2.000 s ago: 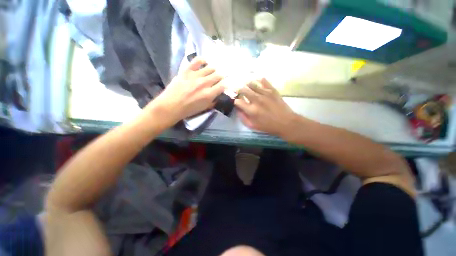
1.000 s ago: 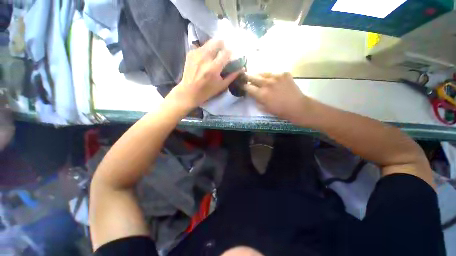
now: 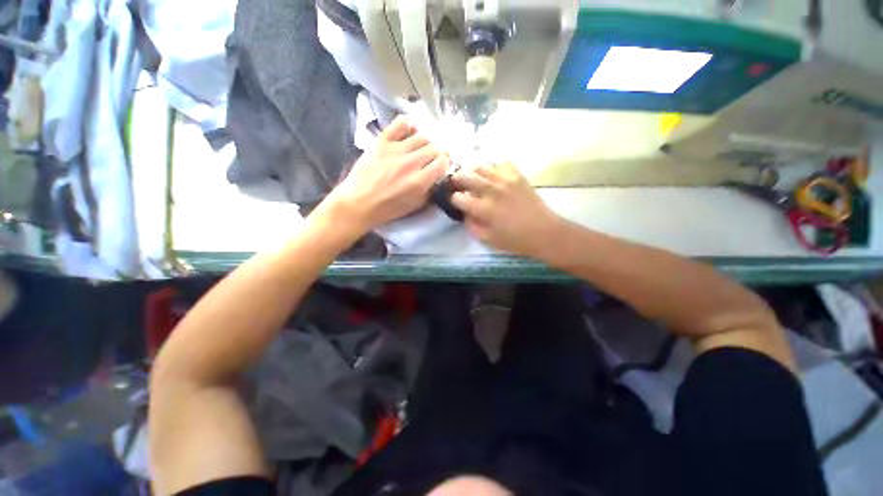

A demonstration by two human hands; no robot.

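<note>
My left hand [image 3: 395,176] and my right hand [image 3: 499,205] are close together just below the needle area of the sewing machine [image 3: 668,63]. Both pinch a small dark strip [image 3: 446,198] of a garment piece between their fingers. Pale cloth [image 3: 421,234] of the piece lies under my left hand and reaches the table edge. Dark grey fabric [image 3: 290,97] lies bunched on the table left of the machine head. The needle and presser foot are lost in the lamp glare.
Pale blue-grey cloth [image 3: 97,136] hangs at the left table end. Scissors with red and yellow-orange handles [image 3: 821,208] lie at the right end of the white table [image 3: 668,221]. Grey cloth [image 3: 310,387] fills a red-rimmed basket below left. More pale cloth [image 3: 837,392] lies low right.
The view has shifted, so more of the machine head and display shows than a second ago. Both hands stay at the dark strip; its folded shape has changed, and it shows smaller between the fingers.
</note>
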